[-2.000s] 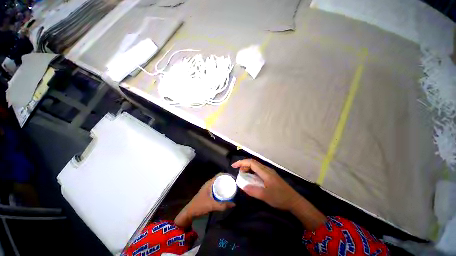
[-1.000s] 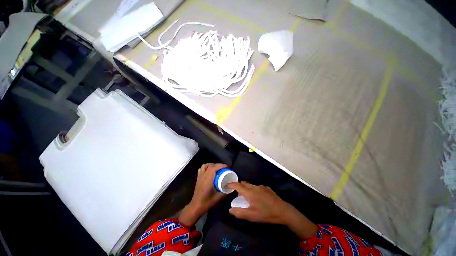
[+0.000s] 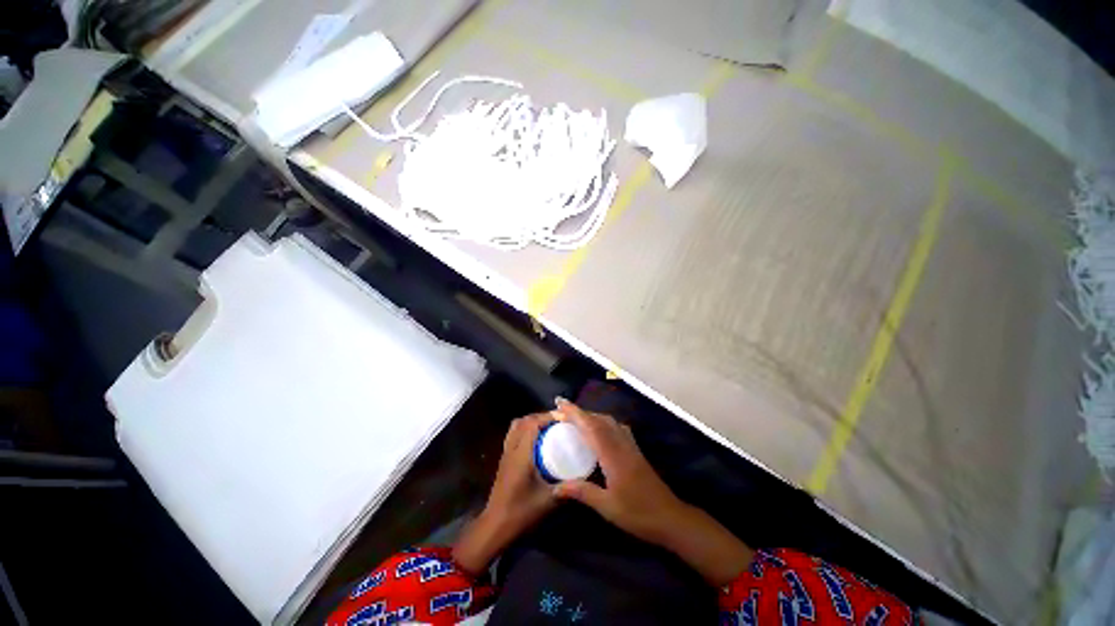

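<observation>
A small round container (image 3: 540,455) with a blue rim is held upright in front of my body, below the table edge. My left hand (image 3: 520,471) is wrapped around its side. My right hand (image 3: 611,475) is closed around a white cap (image 3: 569,452), which sits over the container's mouth. Both hands touch at the container. The container's lower part is hidden by my fingers.
A white panel stack (image 3: 287,416) with a cut-out lies at lower left, beside the table (image 3: 783,281). A white cord bundle (image 3: 507,171), a crumpled cloth (image 3: 670,132) and folded white pieces (image 3: 328,88) lie on the table. Curly white trimmings (image 3: 1097,306) lie at the right.
The cap was beside the container, with my right fingertip at the open mouth a second ago. Now the cap covers the mouth and my hands are closer together. The view has shifted slightly.
</observation>
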